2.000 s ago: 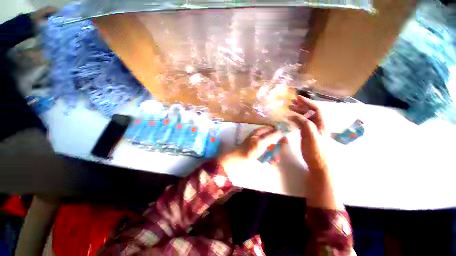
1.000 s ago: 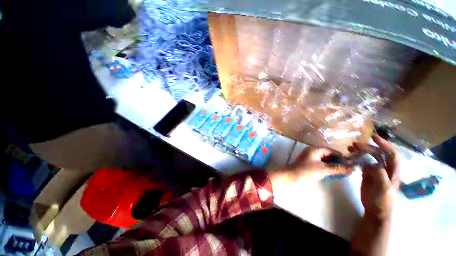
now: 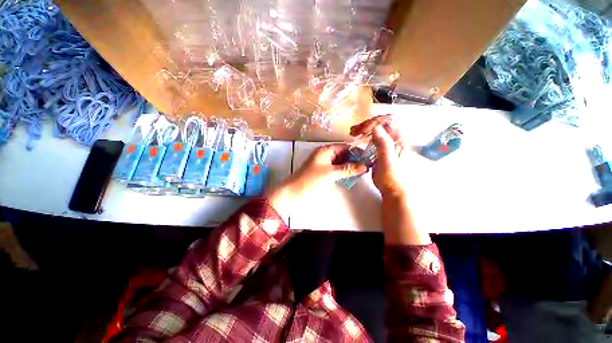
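Note:
My left hand (image 3: 325, 169) and my right hand (image 3: 382, 154) meet over the white tabletop, both on one blue-carded cable pack (image 3: 355, 175). The fingers hide most of it; whether a clear box is around it I cannot tell. A tight row of finished packs (image 3: 192, 161), blue below with white cable loops above and orange-red marks, stands to the left of my hands. One carded cable (image 3: 443, 144) lies alone to the right of my hands. The large carton (image 3: 194, 107) opens toward me behind, with tangled clear plastic boxes (image 3: 255, 84) in it.
A black phone (image 3: 96, 175) lies left of the row. Loose periwinkle-blue cables (image 3: 67, 84) are heaped at far left. Carded cables (image 3: 530, 80) in a clear bag lie at back right, and another blue-carded piece (image 3: 600, 177) at the right edge. The table's front edge (image 3: 322, 231) curves below my hands.
The view has swung back and settled after turning left, so the right-hand stock shows again. Both hands stay together around the blue-carded piece. The row and phone look unmoved on the table.

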